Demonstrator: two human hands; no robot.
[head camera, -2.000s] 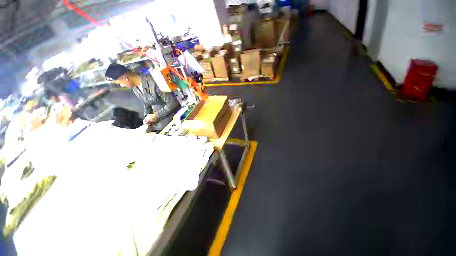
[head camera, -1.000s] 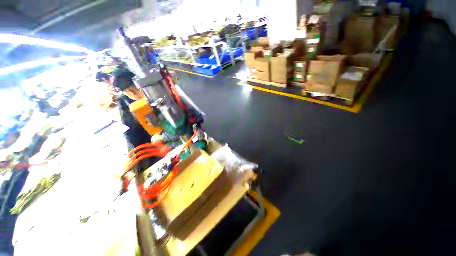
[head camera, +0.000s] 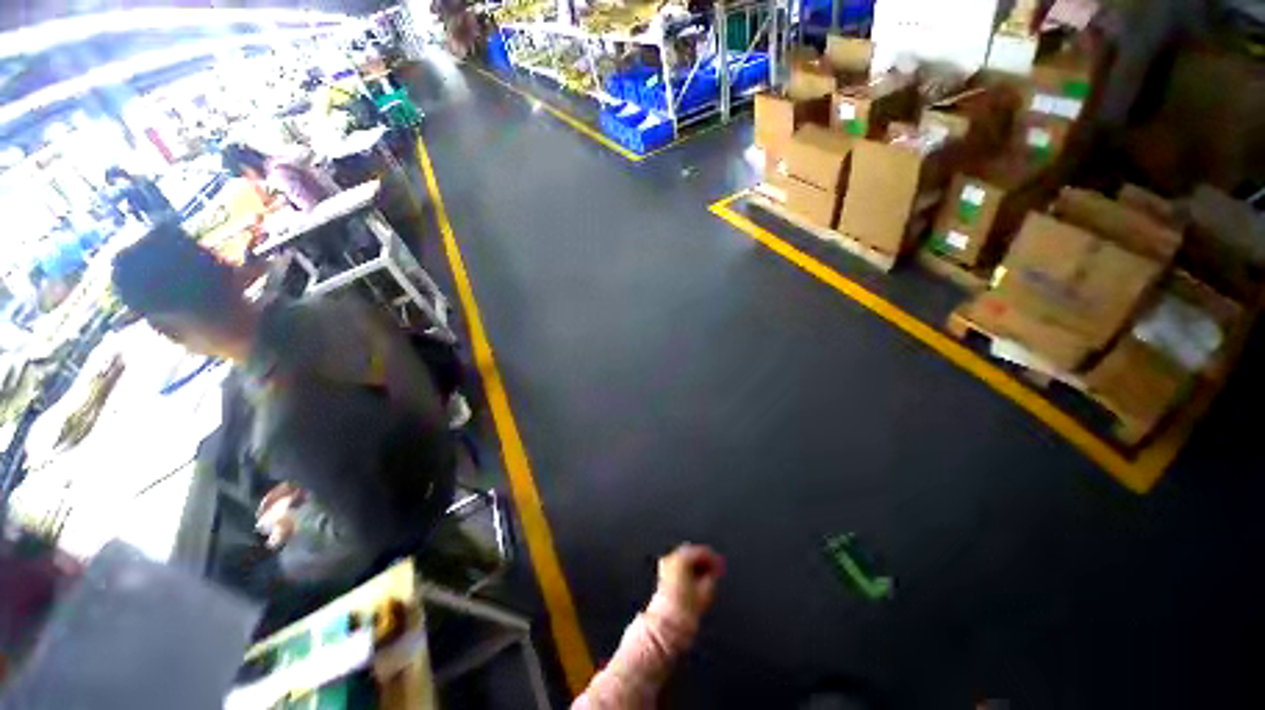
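Observation:
My left hand (head camera: 687, 576) is in the lower middle of the view, over the dark floor, with a pink sleeve. It is small and a little blurred; its fingers look curled in and I see nothing in it. My right hand is not in view. Nearest on the lower left are a blurred grey machine part (head camera: 132, 638) and a yellow and green thing (head camera: 347, 649) I cannot make out. My hand is apart from both.
A person in dark clothes (head camera: 354, 430) sits at the white worktable (head camera: 139, 479) on the left. A yellow line (head camera: 504, 416) edges the dark aisle. Open brown cartons (head camera: 1068, 291) stand on pallets to the right. Blue bins (head camera: 635, 125) are under a rack at the back.
The view has moved forward past the carton and orange hoses on the table end. The seated person and pallets are nearer. My left hand has come into view.

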